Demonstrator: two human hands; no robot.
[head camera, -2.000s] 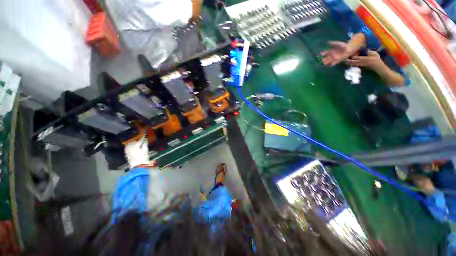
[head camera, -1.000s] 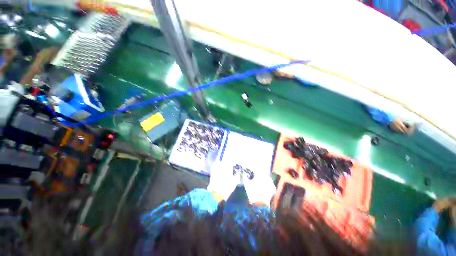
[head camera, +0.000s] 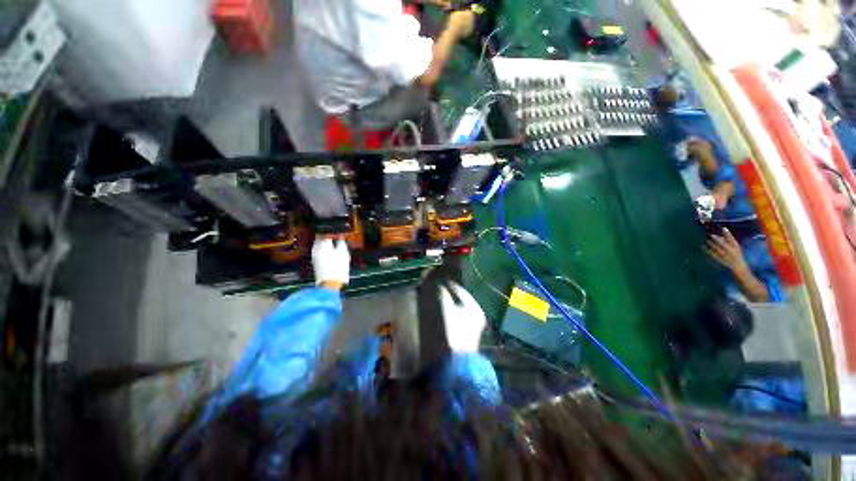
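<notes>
The long black multi-station machine (head camera: 282, 164) stands across the left and centre, with upright fins and grey blocks. Orange-brown station blocks (head camera: 394, 230) sit in its bays. My left hand (head camera: 330, 261), in a white glove, reaches to the front of the middle bay, its fingertips at the station block. Whether it holds a part is hidden. My right hand (head camera: 462, 319), also white-gloved, is beside the machine's right end, above the dark bench edge, fingers partly apart. No part shows in it.
A grey-blue control box (head camera: 540, 329) with a yellow label lies on the green bench (head camera: 596, 216). A blue air line (head camera: 554, 301) crosses the bench. Large trays with rows of parts (head camera: 554, 113) lie at the back. Other people's hands (head camera: 727, 249) show at right.
The view has swung from the tray fixtures and orange bin back to the machine. My gloved hands, which were together at the tray, are now apart, the left at a middle bay.
</notes>
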